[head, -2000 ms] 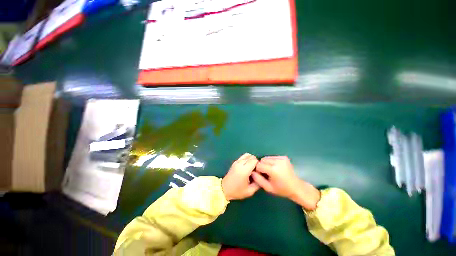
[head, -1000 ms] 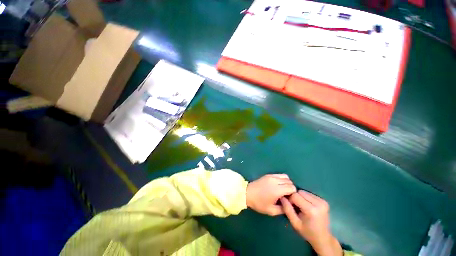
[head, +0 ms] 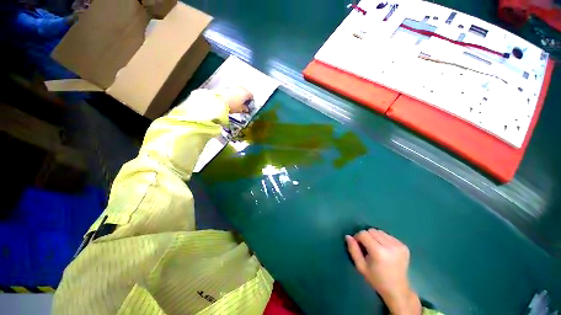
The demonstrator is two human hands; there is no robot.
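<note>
My left hand (head: 237, 100) is over the printed paper (head: 264, 84) at upper left, its fingers at a small pile of loose silver parts (head: 234, 128). Whether it grips one cannot be told. My right hand (head: 382, 257) is low over the green bench at centre right, fingers curled, thumb beside them; no part shows clearly in it. Amber film (head: 295, 135) lies flat on the bench between the hands, right of the paper. Shiny clear or whitish slivers (head: 274, 179) lie just below the film.
An open cardboard carton (head: 147, 67) stands beyond my left forearm. A white board with a red-orange edge (head: 430, 80), holding red cables and small parts, lies at upper right. Silver strips (head: 539, 304) show at the lower right corner. A person's blue sleeve (head: 40, 23) shows at top left.
My left hand has parted from my right hand and moved up and left to the loose parts on the paper. My right hand stays over the bench. The view has turned left.
</note>
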